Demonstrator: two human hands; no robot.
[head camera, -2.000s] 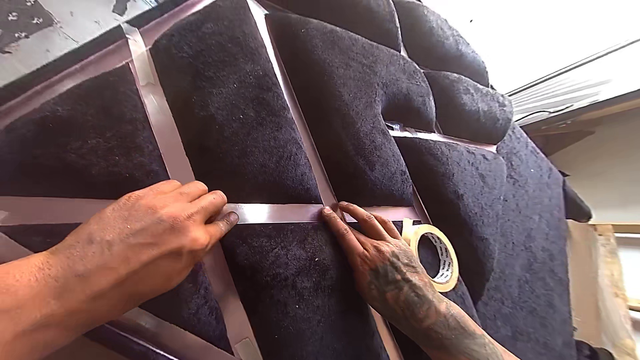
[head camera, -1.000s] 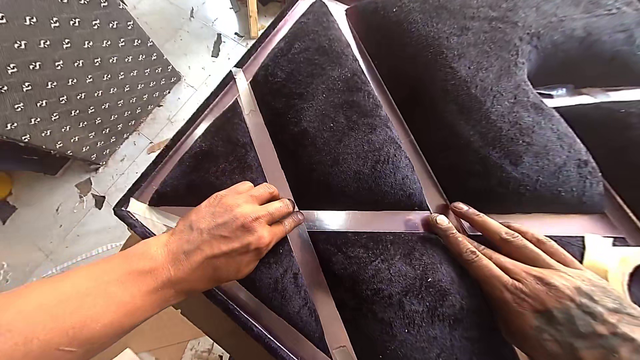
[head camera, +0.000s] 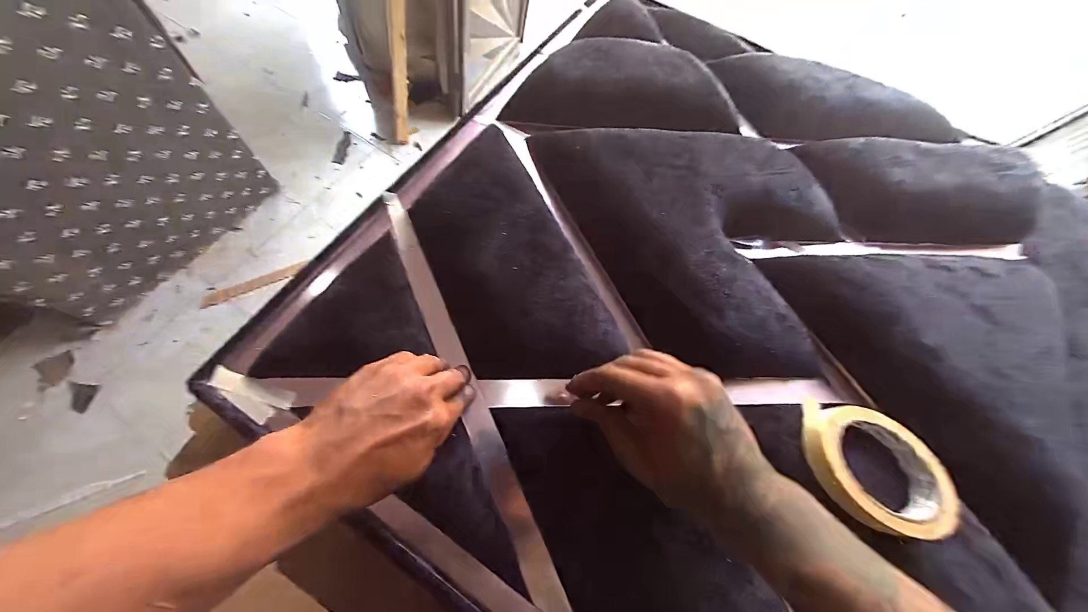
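A dark plush upholstered panel (head camera: 510, 255) is crossed by shiny pinkish metallic strips. My left hand (head camera: 395, 416) has its fingertips bunched on the horizontal strip (head camera: 518, 393), right beside its crossing with a slanting strip (head camera: 425, 280). Farther right on the horizontal strip, my right hand (head camera: 663, 416) pinches at its surface with thumb and forefinger; whether it grips the strip's edge is hidden. A roll of masking tape (head camera: 926, 476) rests on the panel right of my right forearm. A piece of pale tape (head camera: 246, 393) covers the strip's end at the panel's left corner.
A patterned grey board or fabric-covered piece (head camera: 110, 153) is at upper left. A wooden batten (head camera: 398, 76) stands beyond the panel's far edge, and a thin wood piece (head camera: 255, 285) lies on the littered floor (head camera: 255, 110). Cardboard (head camera: 314, 561) shows below the panel's near edge.
My right hand has gone from lying with fingers spread at a strip crossing to a pinch on the horizontal strip, closer to my left hand. The view has shifted considerably.
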